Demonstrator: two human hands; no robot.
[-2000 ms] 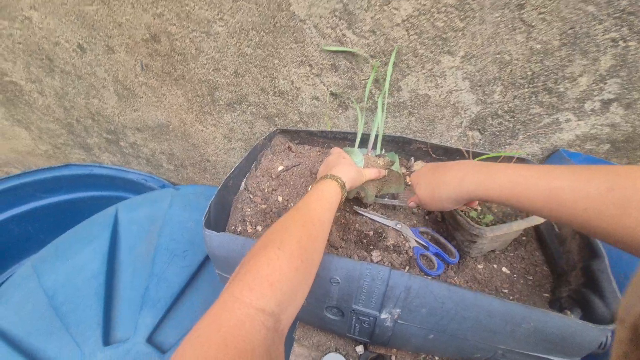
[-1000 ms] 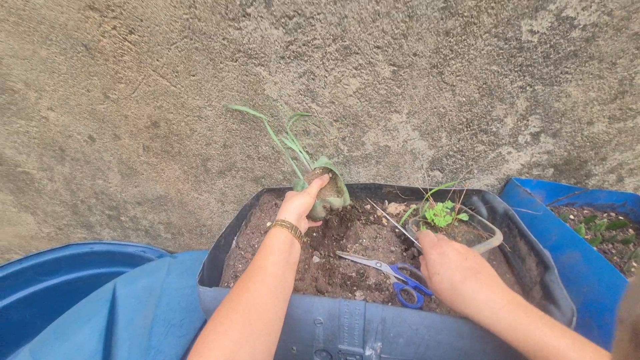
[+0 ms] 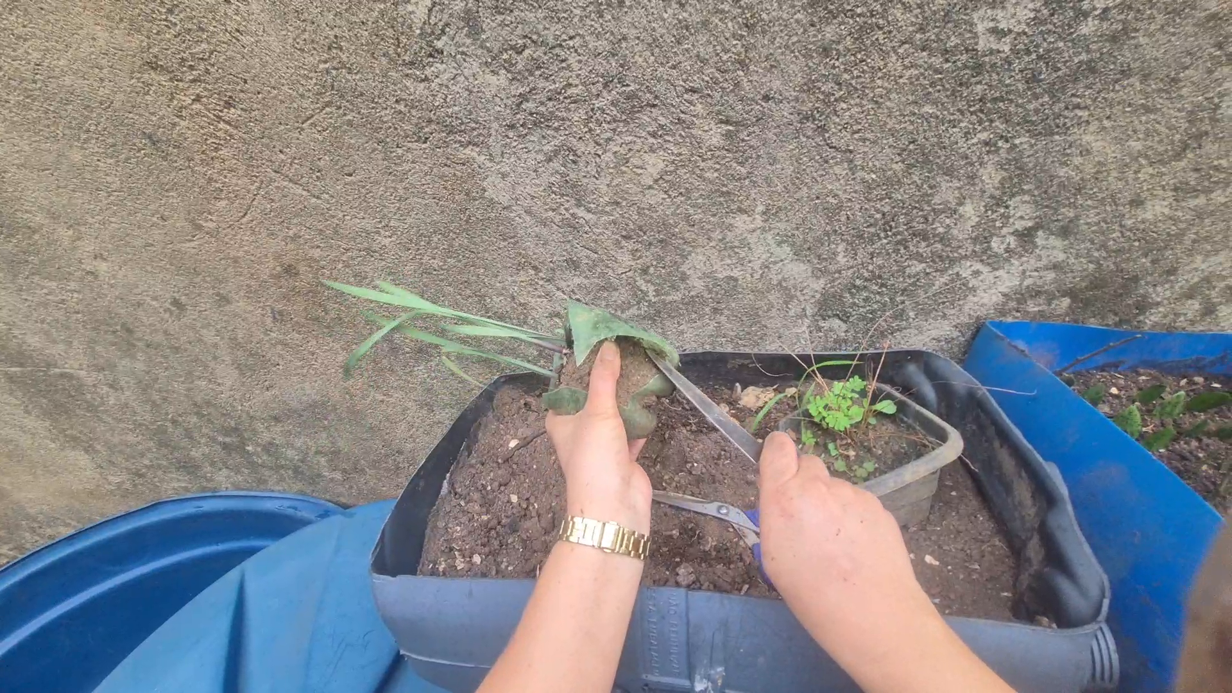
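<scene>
My left hand (image 3: 602,433), with a gold-coloured watch band at the wrist, grips a plant's root ball (image 3: 616,371) partly wrapped in a torn green sleeve (image 3: 616,327). The plant's long leaves (image 3: 452,327) point left, in front of the wall. My right hand (image 3: 828,520) is closed around the handle end of a knife (image 3: 712,409), whose tip meets the sleeve on its right side. Scissors (image 3: 707,505) with blue handles lie on the soil (image 3: 510,481) below, their handles partly hidden by my right hand.
A cut grey plastic container (image 3: 520,630) holds the soil. In its right part sits a square pot (image 3: 924,472) with a small green plant (image 3: 839,406). A blue planter (image 3: 1088,462) stands at the right, blue plastic lids or tubs (image 3: 192,558) at the left, a rough wall (image 3: 616,173) behind.
My left hand has raised the root ball off the soil, and the leaves have tipped from upright to pointing left. The knife has moved from over the soil to the sleeve.
</scene>
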